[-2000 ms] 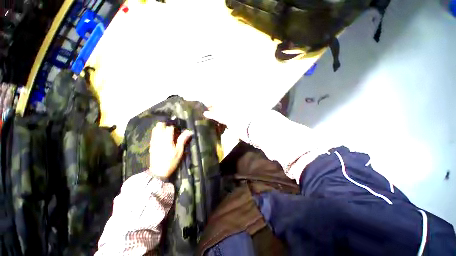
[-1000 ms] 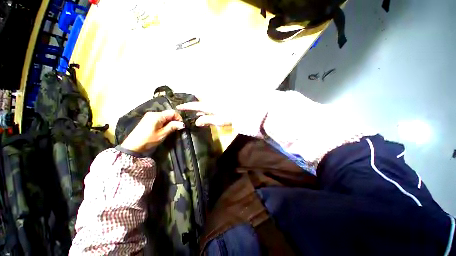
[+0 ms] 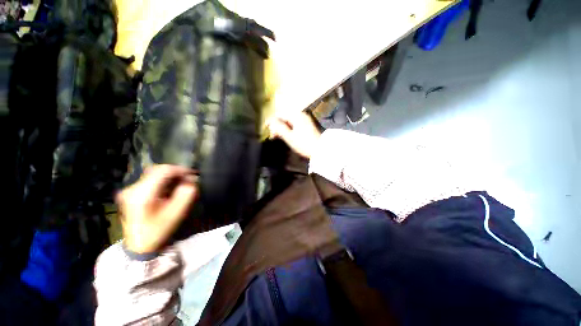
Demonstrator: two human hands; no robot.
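Note:
A camouflage backpack [image 3: 181, 89] stands on the table edge in front of me, left of my brown apron, blurred. My left hand [image 3: 156, 207] is at its lower end, with thumb and fingers curled toward each other; blur hides whether they pinch anything. My right hand [image 3: 294, 134] is beside the bag's right edge, fingers bent, near a black part of the bag; its grip cannot be made out. A zipper line runs along the bag's length.
More camouflage backpacks [image 3: 76, 108] stand packed on the left. The yellowish table [image 3: 331, 38] is beyond the bag, its edge slanting up to the right. A blue item [image 3: 48, 264] is at lower left. Black straps hang at the top right over the pale floor [image 3: 497, 121].
The view has shifted, so the bag shows higher. My left hand has moved from the bag's top to its lower end. My right hand has left the top for the bag's right side.

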